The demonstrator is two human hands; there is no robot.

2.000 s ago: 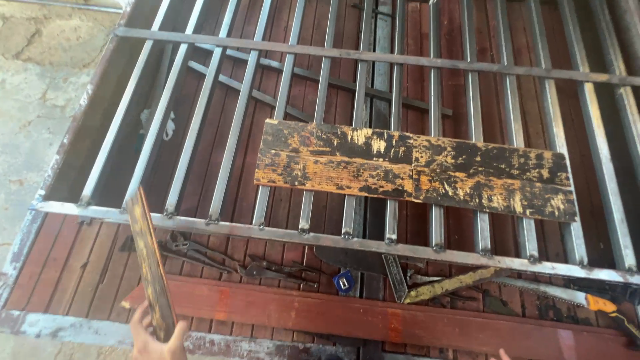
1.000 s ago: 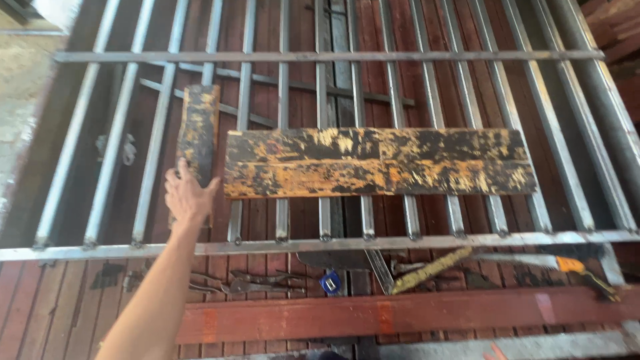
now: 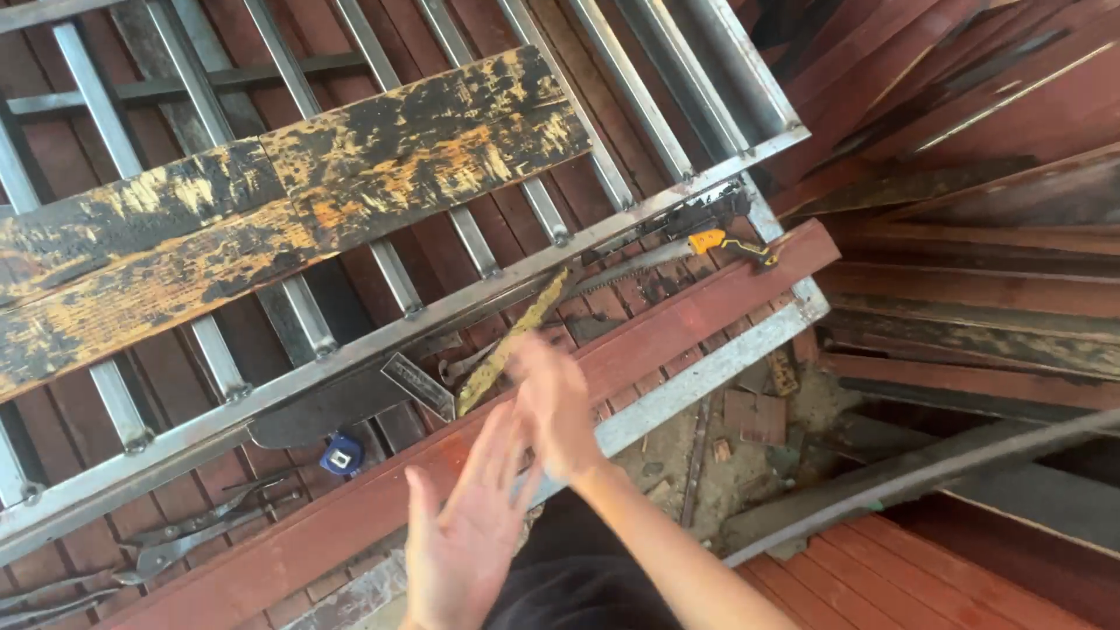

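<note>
My left hand is raised with its fingers spread, palm turned toward my right hand. The two hands meet or overlap at the fingers, and the right one is blurred; neither shows anything held. Beneath them runs a long red-painted board. Beyond it lies a welded steel frame with parallel bars, carrying worn boards with patchy black and yellow paint. A try square with a yellow-stained arm rests just past my hands.
A handsaw with a yellow and black handle lies right of the square. A blue tape measure and locking pliers are at left. Stacked reddish boards fill the right side, above a long dark bar.
The view has swung right. My left hand has let go of the short worn board it held two seconds ago and touched one second ago. Both hands are now together in front of me.
</note>
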